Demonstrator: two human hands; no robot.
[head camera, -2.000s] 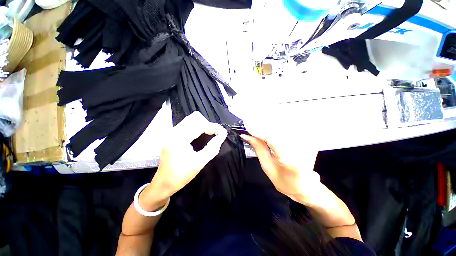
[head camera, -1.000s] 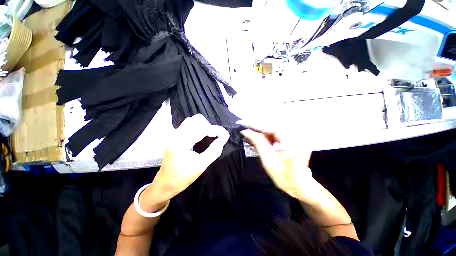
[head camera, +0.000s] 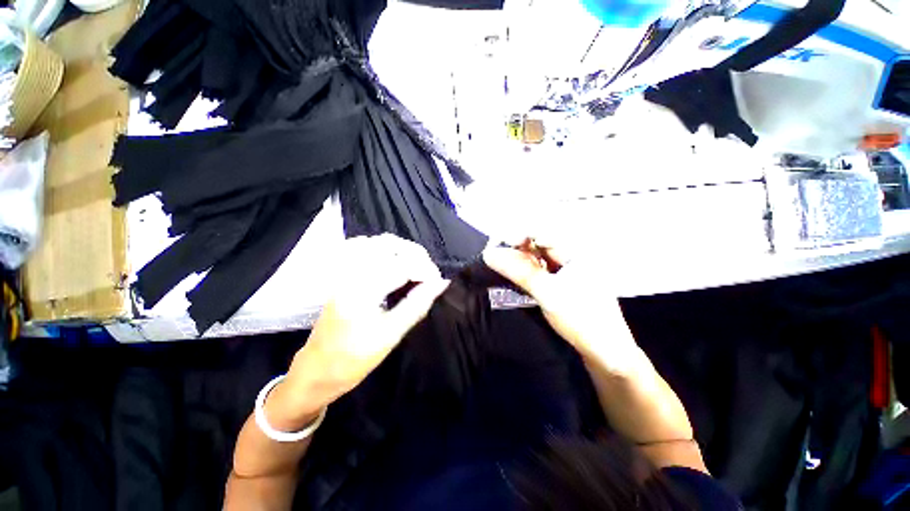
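A large fan of black strips lies on the left of the white table, gathered near its top. Several strips run down to the table's front edge, and more black cloth hangs below it. My left hand pinches the strip ends at the edge between thumb and fingers. My right hand is close beside it, its fingertips at the same strip ends. A small reddish-brown glint shows within the right fingers, probably snips; the blades are hidden.
The white machine bed spans the right, with needle-area parts at top centre. A black scrap hangs at upper right. A silvery box is at the right edge. Brown cardboard and a crumpled plastic bag are at left.
My left hand has shifted slightly down, and its thumb and finger are closer together. My right hand has moved a little up, with its fingers more curled. The strip ends have shifted slightly.
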